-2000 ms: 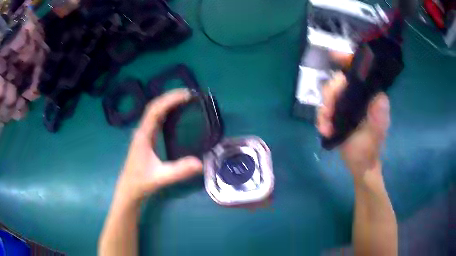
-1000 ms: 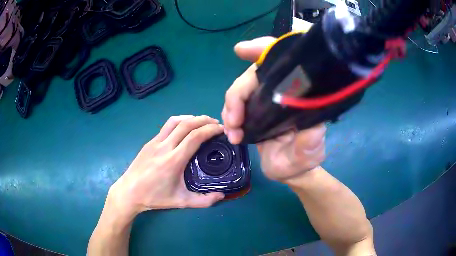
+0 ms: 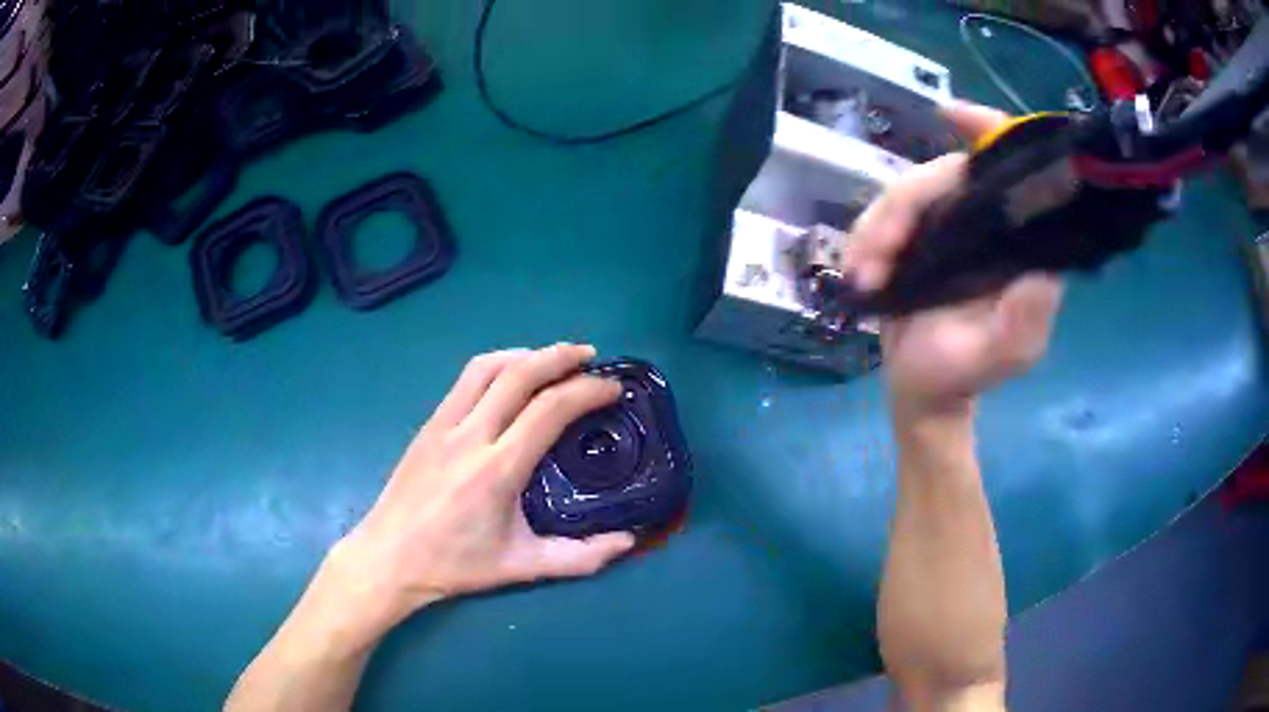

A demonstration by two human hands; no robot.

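A housing with a black frame on top [image 3: 643, 480] sits on the green bench before me, its black round centre facing up and a reddish rim low at its near side. My left hand [image 3: 487, 473] grips it from the left, fingers on its far edge and thumb at its near side. My right hand [image 3: 960, 292] is shut on the black electric screwdriver [image 3: 1023, 223], blurred, tip low over the near end of the white screw feeder [image 3: 835, 153]. Screws are too small to tell.
Two loose black frames [image 3: 251, 267] lie at the left, beside a heap of black frames [image 3: 209, 104] at the upper left. A thin black cable [image 3: 557, 136] curves across the bench behind. A thin white cable [image 3: 1023, 35] loops at the upper right.
A black frame now covers the white open housing, and my left hand holds the two together. My right hand has swung the screwdriver from over the housing rightward to the feeder.
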